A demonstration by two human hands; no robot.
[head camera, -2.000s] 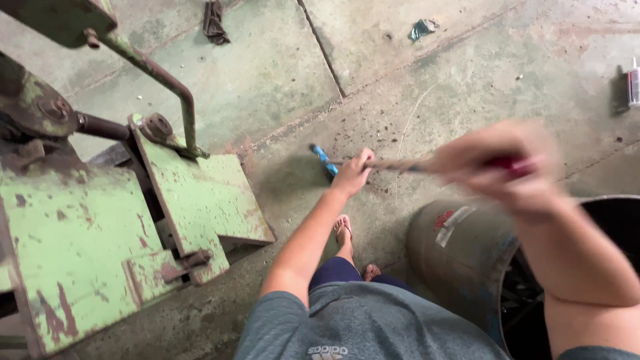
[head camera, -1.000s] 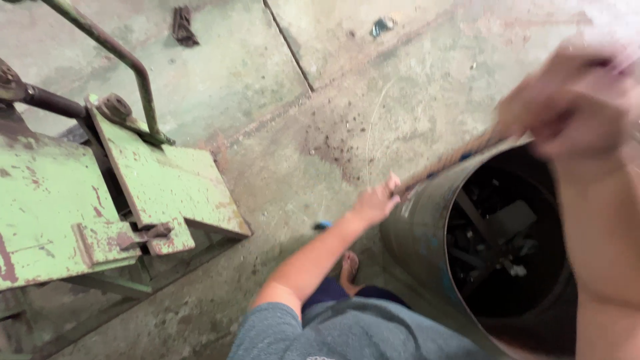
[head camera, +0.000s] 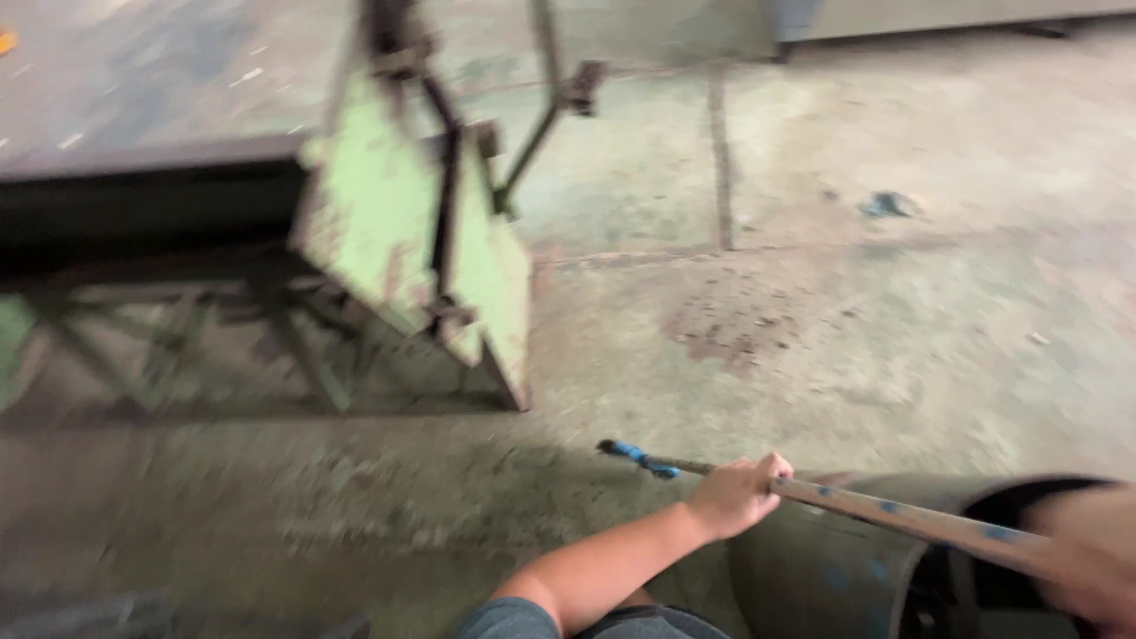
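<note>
A long wooden pole [head camera: 923, 522] with blue marks slants across the lower right. My left hand [head camera: 737, 497] is closed around its middle part. At the right edge my right hand [head camera: 1087, 550], blurred and partly out of frame, is wrapped around the pole's near end. Blue material [head camera: 641, 457] is fastened around the far end, which has a dark tip and points left over the concrete floor. Behind the pole stands a metal drum [head camera: 821, 568], its dark opening partly covered by the pole and my right hand.
At the left is a green machine frame [head camera: 377, 213] of worn painted metal, with bars and a braced base. A crumpled blue-grey scrap [head camera: 889, 205] lies on the floor [head camera: 958, 382], near scattered dark debris. A grey panel edge runs along the top right.
The view has swung, bringing more of the machine's side and the panel in. Both hands remain on the pole, whose blue-wrapped end is in plain sight again.
</note>
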